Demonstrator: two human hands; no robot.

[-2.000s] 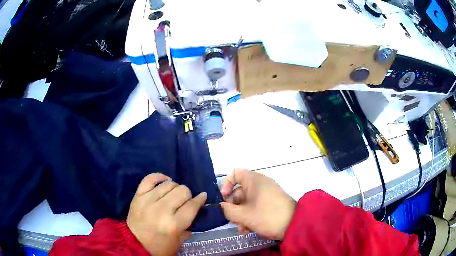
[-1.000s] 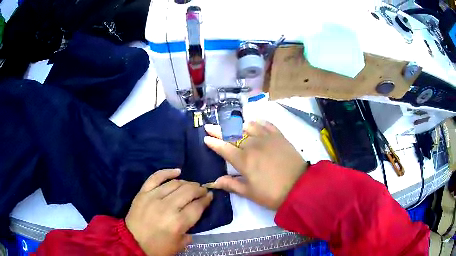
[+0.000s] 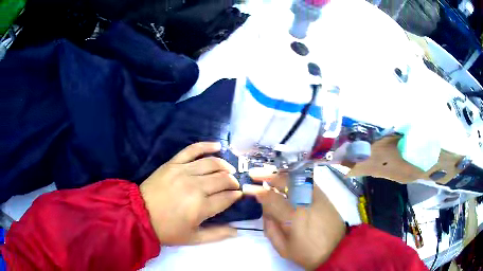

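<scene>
Dark navy cloth (image 3: 106,111) spreads left of the sewing machine (image 3: 286,106) and runs under its needle area. My left hand (image 3: 193,196) lies flat on the cloth, fingertips just left of the presser foot (image 3: 243,163). My right hand (image 3: 302,222) is at the cloth's right edge, partly behind the grey-blue cylinder (image 3: 301,189), its thumb and fingertips at the edge close in front of the foot. The hands nearly touch. The right hand is slightly blurred, and whether it pinches the cloth is hard to tell.
A tan strip (image 3: 378,161) with a pale patch is on the machine arm. Right of my right hand lie the yellow-handled scissors (image 3: 363,209), a black phone (image 3: 386,211) and an orange-handled tool (image 3: 416,227). A blacker cloth pile (image 3: 180,21) lies behind the navy cloth.
The view has shifted and tilted, with the machine now further right. My left hand has moved up the cloth to near the foot. My right hand has stayed near the foot, its fingers now lower and closer to my left.
</scene>
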